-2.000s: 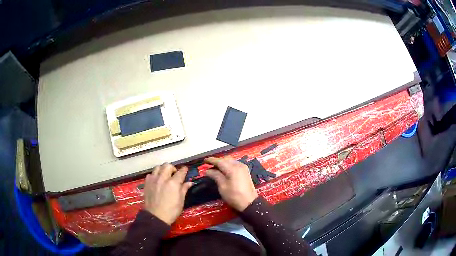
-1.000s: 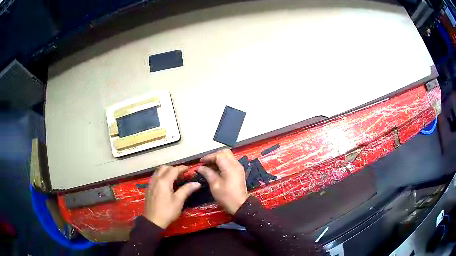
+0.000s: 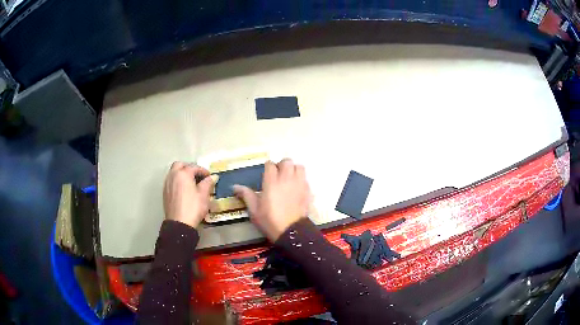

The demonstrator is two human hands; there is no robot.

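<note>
A pale block with tan-yellow strips, possibly a cutting die (image 3: 227, 204), lies on the beige board, partly hidden by both hands. A black rectangular piece (image 3: 235, 180) lies flat on its middle. My left hand (image 3: 186, 195) is at the left end, thumb and index pinching at a dark edge. My right hand (image 3: 282, 195) covers the right end, thumb on the black piece, fingertips at its far right corner. A second black piece (image 3: 277, 107) lies flat behind the die, and a third (image 3: 354, 194) lies tilted to the right near the board's front edge.
The beige board (image 3: 407, 114) has a red, film-wrapped front edge (image 3: 445, 232). Black offcuts (image 3: 369, 249) lie heaped on it, with more (image 3: 280, 271) beside my right sleeve. A blue bin (image 3: 63, 273) stands at the lower left. A dark blue machine body (image 3: 210, 19) is behind.
Both hands have moved from the offcuts on the red edge up to the die on the board. The view has shifted, so the board sits lower and further right in the picture.
</note>
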